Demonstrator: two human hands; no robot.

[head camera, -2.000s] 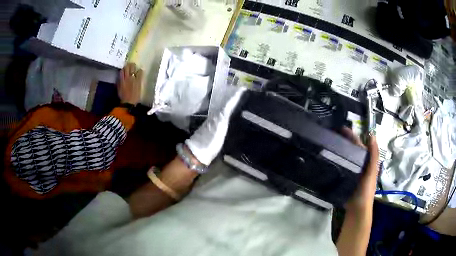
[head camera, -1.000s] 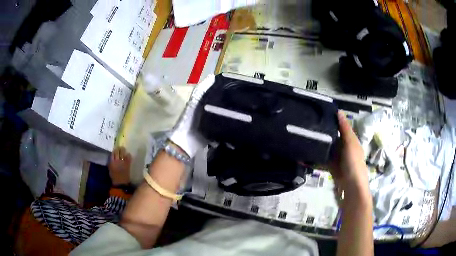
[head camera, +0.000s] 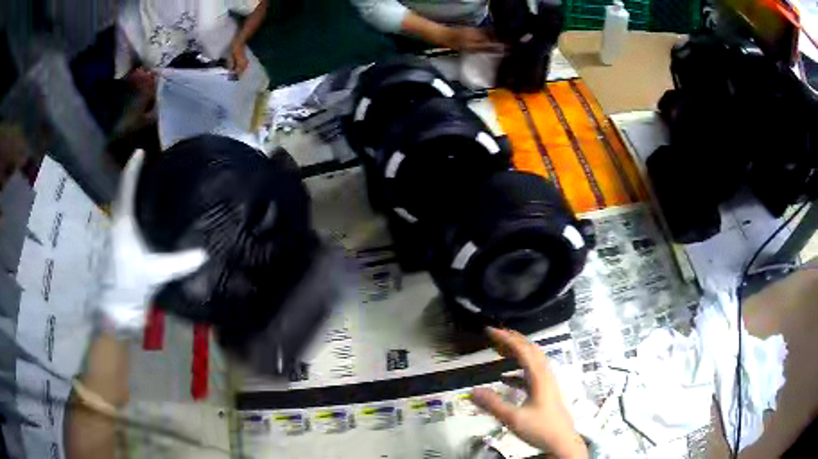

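A black fan unit (head camera: 229, 211) is at the left, tilted and blurred, its slatted round grille facing up and its base toward the lower right. My left hand (head camera: 143, 273), in a white glove, grips the left edge of its round head, thumb over the grille. My right hand (head camera: 531, 399), bare, is empty with thumb and fingers apart, just below another black fan (head camera: 511, 246). That fan is one of several in a row, with white segments on its front ring. Gap between the right fingers and its base is hard to tell.
Printed carton sheets (head camera: 359, 327) cover the bench. White scraps (head camera: 668, 385) and a dark cord lie at the right. An orange striped panel (head camera: 565, 143), more black fans (head camera: 735, 134) and a bottle (head camera: 613, 34) are beyond. People's hands show at the top. White cartons (head camera: 58, 269) stand left.
The view has swung to the fan row. The fan earlier held in both hands, underside up, is no longer seen so; the left hand is on a fan at the left, and the right hand is empty.
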